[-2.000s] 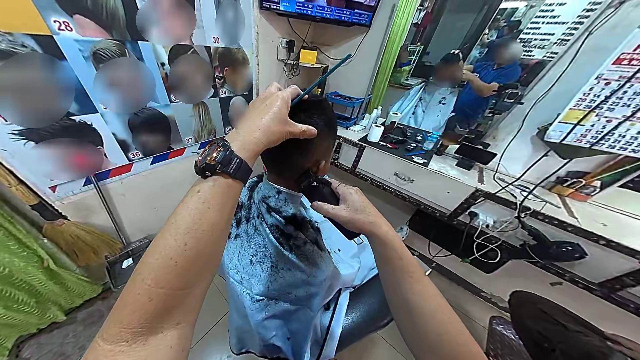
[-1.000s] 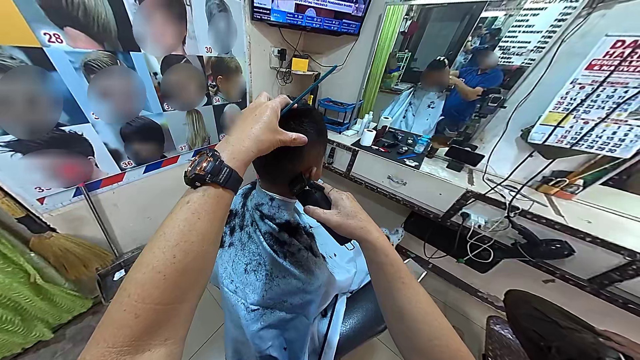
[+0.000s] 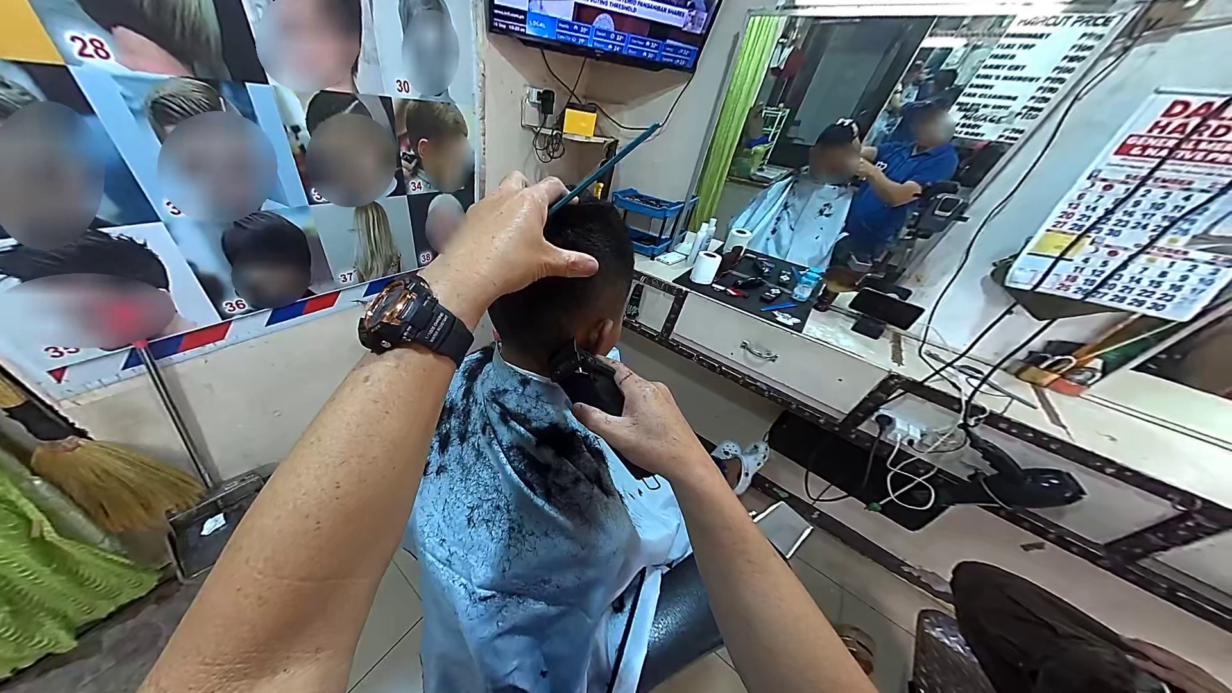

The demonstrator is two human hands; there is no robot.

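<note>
A seated person's head [image 3: 563, 289] with short dark hair is in the middle, seen from behind. My left hand [image 3: 510, 236] rests on its upper left side and holds a blue comb [image 3: 616, 164], which slants up to the right. My right hand [image 3: 640, 414] grips a black hair clipper [image 3: 589, 383], its blade end at the nape below the right ear. A light blue barber cape [image 3: 510, 539] covers the person's back and bears clumps of cut dark hair. The clipper's lower part is hidden by my right hand.
Along the right runs a counter with drawers [image 3: 770, 361], under a wall mirror [image 3: 847, 125]. A hair dryer [image 3: 1030, 486] and cables hang below it. At the lower right is another person's dark-haired head [image 3: 1039, 626]. A broom [image 3: 115, 481] and a dustpan [image 3: 217, 520] stand at the left.
The clipper stays near the nape and right ear, and the comb stays in my left hand at the upper head. No other plain change shows.
</note>
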